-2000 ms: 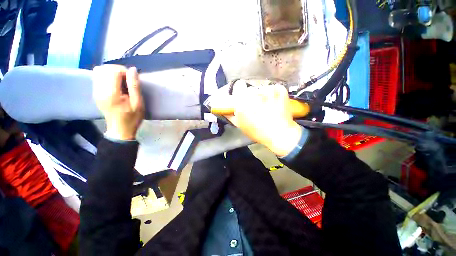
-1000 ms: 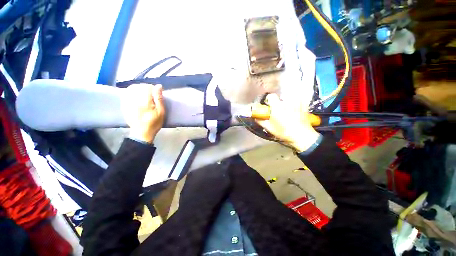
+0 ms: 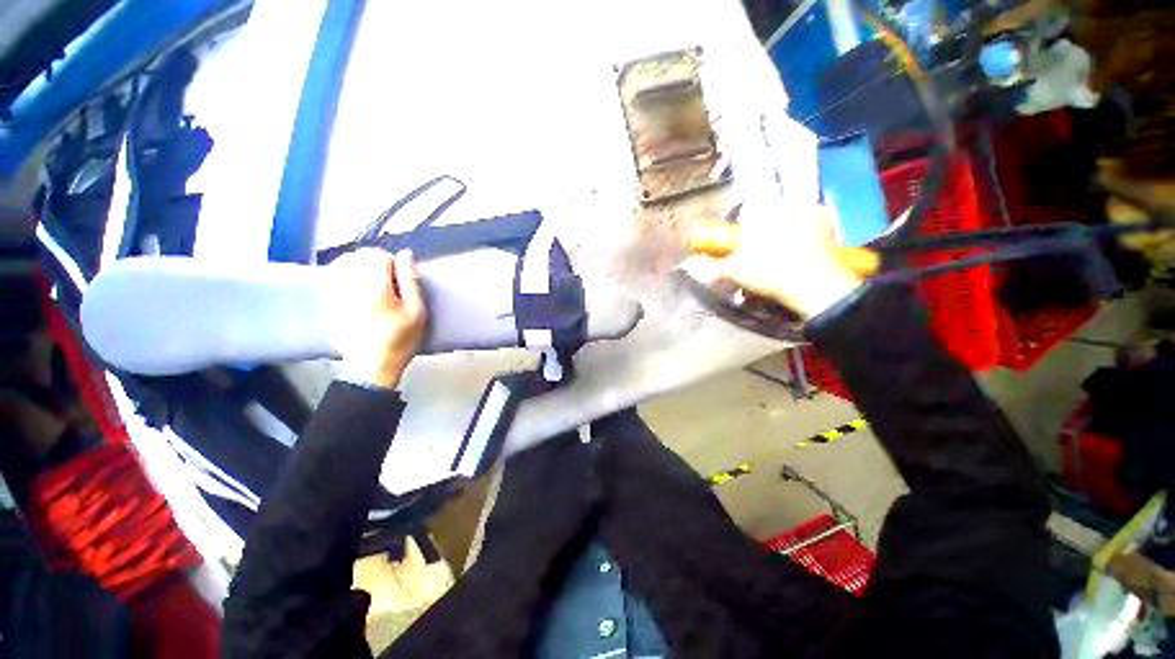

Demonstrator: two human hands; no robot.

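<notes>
A long pale grey padded arm lies across the white-covered table. A black-and-white fabric piece is draped over its right part, with a dark strip along the far side. My left hand rests on the arm, left of the piece, fingers curled; what it grips, if anything, cannot be told. My right hand is closed on the orange-yellow handle of the steam iron, held right of the arm's end, off the fabric. The iron's body is mostly hidden and blurred.
A brown metal iron rest lies on the white table cover. A thin dark loop lies behind the arm. A blue bar crosses the table. Black hoses run right. Red crates stand beyond the right edge; black-and-white pieces hang left.
My right hand has moved the iron right, away from the fabric piece, uncovering the arm's narrow end. My left hand stays on the arm. The view has shifted.
</notes>
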